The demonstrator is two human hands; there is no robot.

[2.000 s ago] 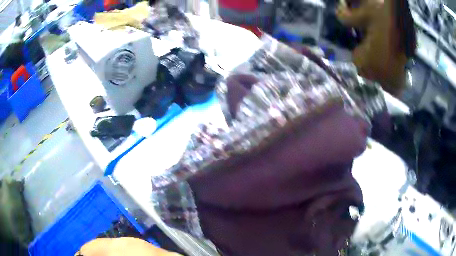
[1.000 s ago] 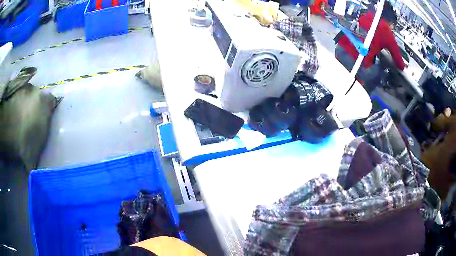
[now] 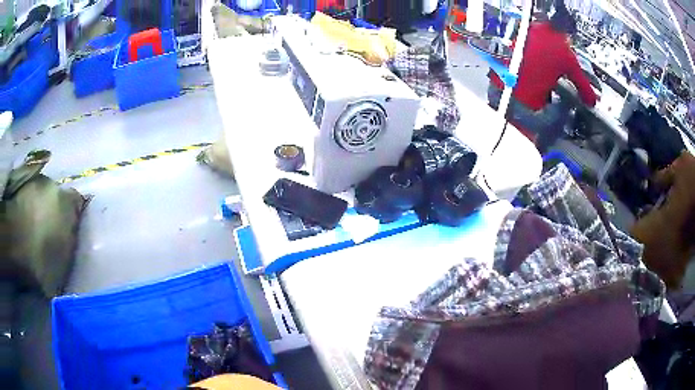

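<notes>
A plaid garment shell (image 3: 465,291) with a dark maroon lining (image 3: 533,343) lies on the white table at the lower right. Its lining side faces up and a plaid sleeve or panel is folded at the back. A small white patch (image 3: 626,376) shows at the lining's lower right; what it is cannot be told. Neither my left hand nor my right hand can be made out. A smooth orange-yellow shape (image 3: 232,382) is cut off by the bottom edge, possibly a sleeve or part of me.
A blue bin (image 3: 152,320) with dark plaid cloth stands on the floor at lower left. On the table (image 3: 366,278) are a black phone (image 3: 305,202), a tape roll (image 3: 289,157), a white box with a fan grille (image 3: 362,126) and dark bundles (image 3: 427,187). A person in red (image 3: 542,65) sits behind.
The view has turned left from the garment towards the floor and blue bin, then settled. The garment has shifted to the lower right of the picture. No handling is visible.
</notes>
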